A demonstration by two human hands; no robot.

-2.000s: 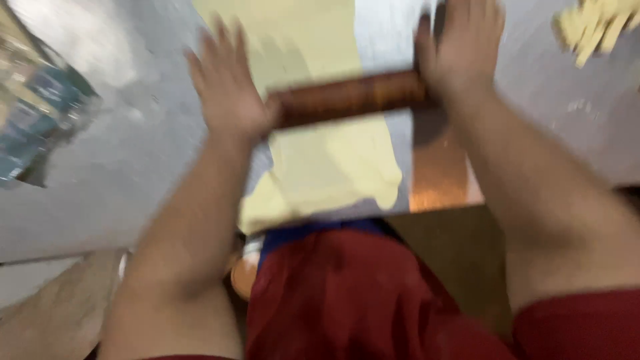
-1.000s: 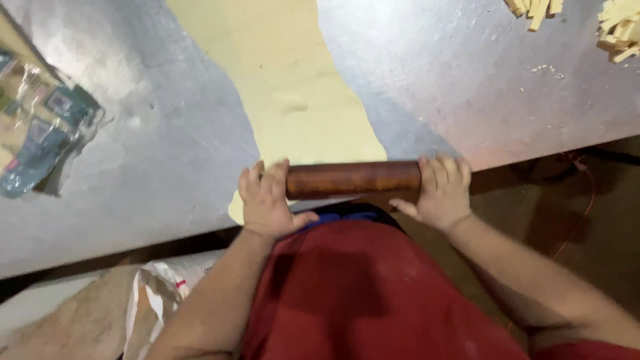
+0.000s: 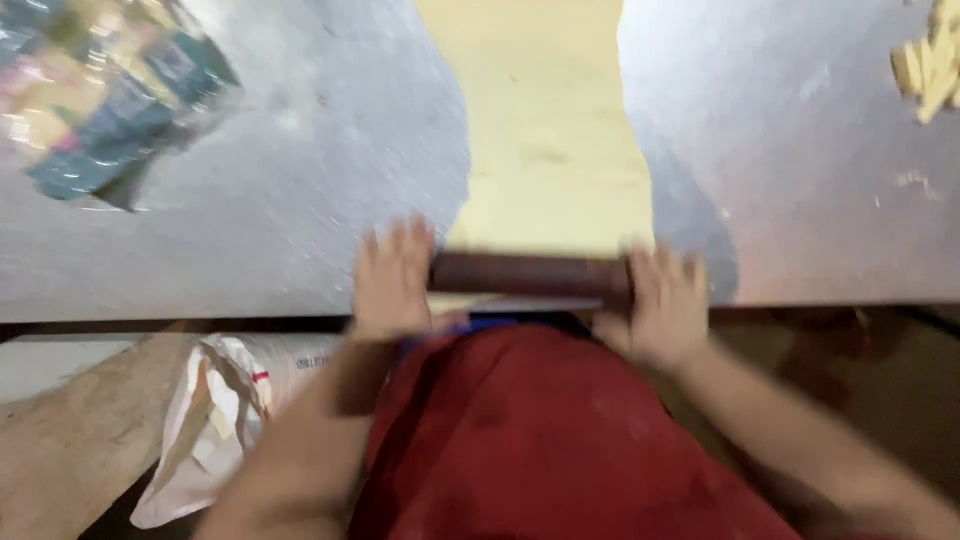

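Note:
A dark wooden rolling pin (image 3: 531,275) lies crosswise over a long sheet of pale yellow dough (image 3: 555,142), close to the table's near edge. My left hand (image 3: 394,281) is on the pin's left end, with its fingers stretched forward and blurred. On the right end rests my right hand (image 3: 666,304), also blurred, its thumb toward my body. The dough runs away from me and out of the top of the view. A small strip of it shows on my side of the pin.
The metal table (image 3: 300,187) ends just before my red-clothed front. Plastic-wrapped packages (image 3: 112,97) lie at its upper left, cut dough strips (image 3: 930,71) at its upper right. Below the edge, an open white sack (image 3: 217,420) stands at the left.
Two seconds ago both hands and the rolling pin were farther up the dough, away from the table edge; they came back to the near edge and are there now. The view has shifted.

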